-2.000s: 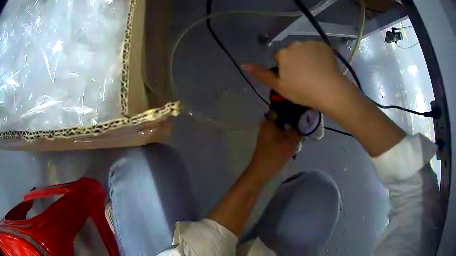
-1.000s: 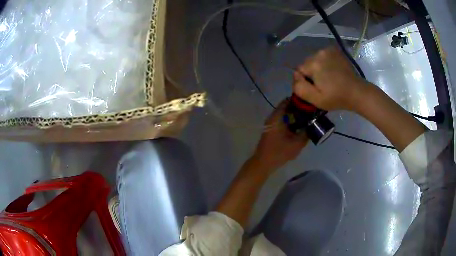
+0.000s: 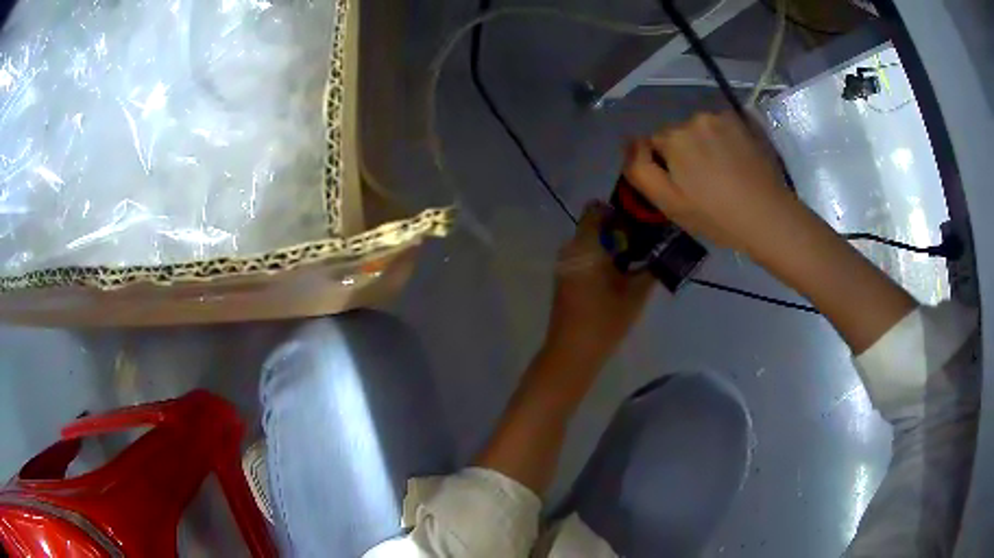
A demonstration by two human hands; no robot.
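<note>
The air pressure regulator [image 3: 652,242] has a black body with a red ring and is held between my hands, over the grey floor. Its gauge is turned so that its round face does not show. My left hand [image 3: 597,262] grips the body from below and the left, its fingers partly hidden. My right hand [image 3: 708,174] is closed around the top end beside the red ring. A thin clear air hose [image 3: 438,120] loops to the left of the regulator.
A brown cardboard box [image 3: 218,296] holding shiny clear plastic [image 3: 142,131] fills the upper left. A red plastic stool [image 3: 142,469] is at lower left. Black cables [image 3: 512,125] hang near the hands. A metal frame [image 3: 654,82] stands behind. My knees are below.
The regulator has turned so its white gauge face no longer shows. My right hand has moved from a raised-finger pose to closed around the top. The box sits further right in view.
</note>
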